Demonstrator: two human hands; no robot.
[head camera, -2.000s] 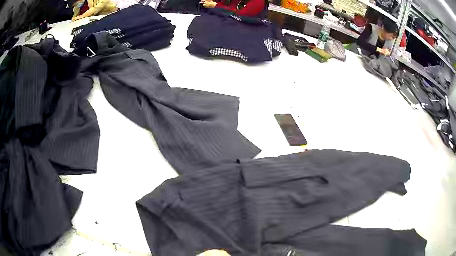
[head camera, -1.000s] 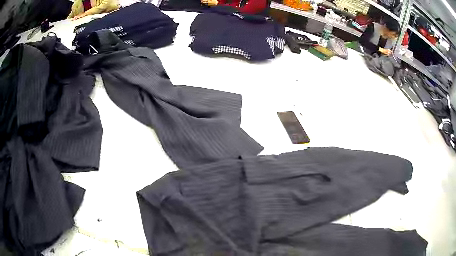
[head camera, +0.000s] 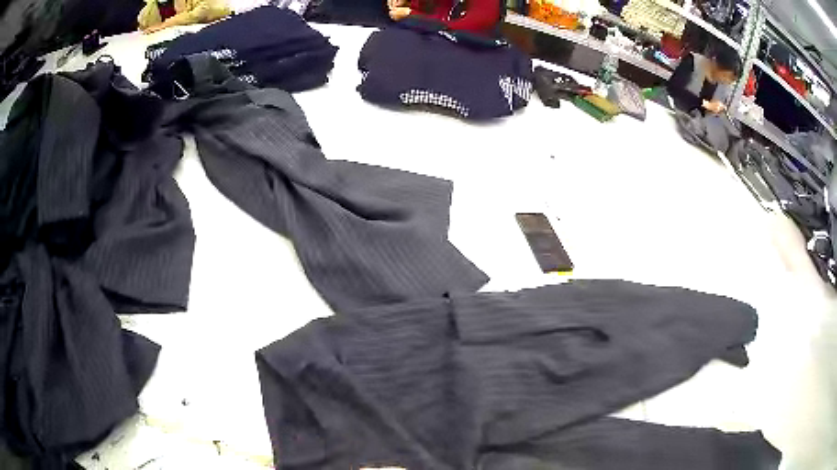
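Observation:
A dark pinstripe garment lies spread on the white table nearest me, one broad striped part pointing right and another running along the bottom edge. It has creases and a fold near its middle. Only a tiny skin-coloured sliver shows at the bottom edge of the picture, too little to tell which hand it is. Neither hand can be made out. Any part of the garment below the picture's edge is hidden.
A tangled heap of pinstripe garments lies at left, with one trouser leg trailing to the near garment. A phone with a yellow edge lies beyond. Navy stacks stand at the far side. People sit beyond the table.
The skin-coloured patch at the bottom edge, larger two seconds ago, is now only a sliver. The whole view has shifted slightly. The garments lie as before.

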